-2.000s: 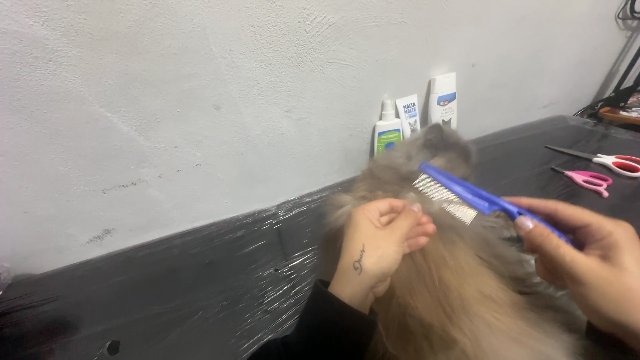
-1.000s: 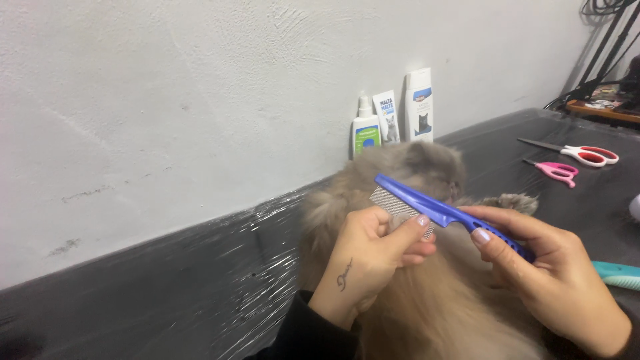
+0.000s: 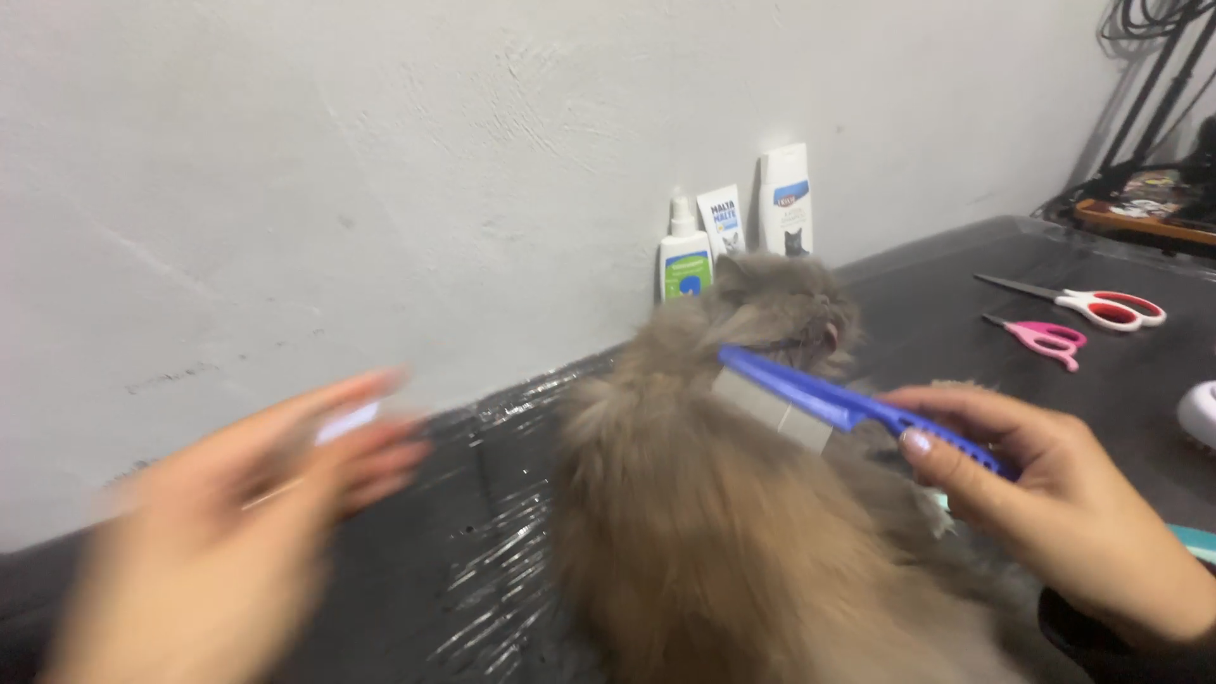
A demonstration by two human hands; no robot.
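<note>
A long-haired grey-brown cat [image 3: 722,494] is on the black plastic-covered table, its head turned to the right with the mouth partly open. My right hand [image 3: 1035,484] grips the handle of a blue fine-toothed grooming comb [image 3: 788,389]. The comb's metal teeth lie over the fur at the cat's neck and upper back. Off to the left of the cat, apart from it, my left hand [image 3: 247,503] is motion-blurred; whether anything is between its fingers cannot be told.
Against the wall stand a spray bottle [image 3: 685,256], a white tube [image 3: 724,218] and a white shampoo bottle [image 3: 787,199]. Red-and-white scissors [image 3: 1107,306] and pink scissors [image 3: 1045,340] lie at the right. A teal object [image 3: 1195,541] and a white rounded object [image 3: 1202,410] show at the right edge.
My left hand was at the comb's teeth and has moved away to the left. The comb remains in my right hand. The cat's face now shows from the side.
</note>
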